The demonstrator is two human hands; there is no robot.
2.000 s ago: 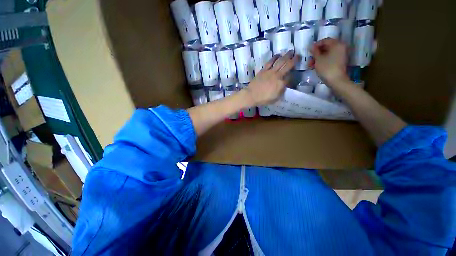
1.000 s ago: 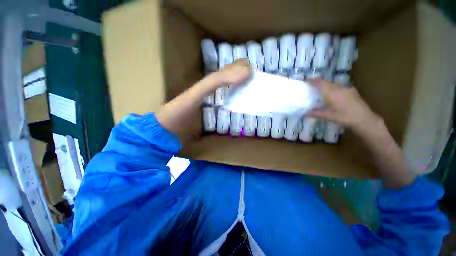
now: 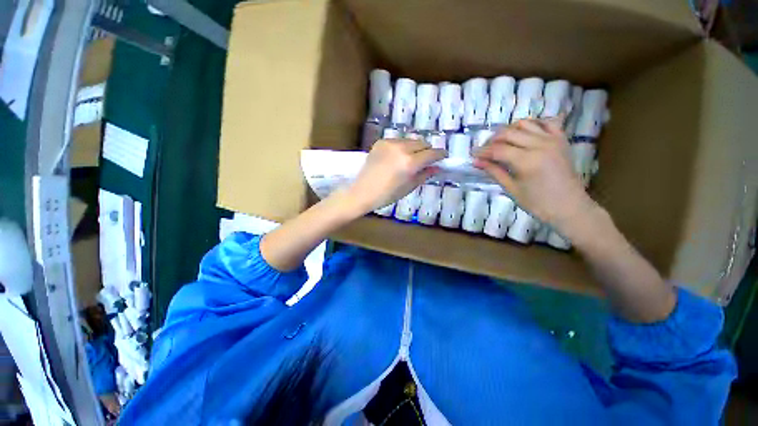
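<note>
A white label sheet [image 3: 334,169] is held over the carton [image 3: 465,265], its left part sticking out past my left hand. My left hand [image 3: 397,173] is closed on the sheet with thumb and fingertips. My right hand [image 3: 532,165] is at the sheet's right end, fingertips pinched close together; whether a small label is between them is too small to tell. White cylindrical units [image 3: 500,100] stand in rows inside the carton. The middle rows are partly hidden by my hands and the sheet. A small blue glow shows among the near row.
The carton's open flap [image 3: 270,104] is on the left and another [image 3: 723,166] on the right. Further left are a green bench [image 3: 187,141], loose paper sheets [image 3: 125,148], a pale rail with a power strip [image 3: 51,225] and heaped loose white units [image 3: 131,333].
The view has shifted, showing more of the carton. The sheet has moved from lying over the near units, was lifted, and now extends left beneath my left hand. Both hands have come closer together.
</note>
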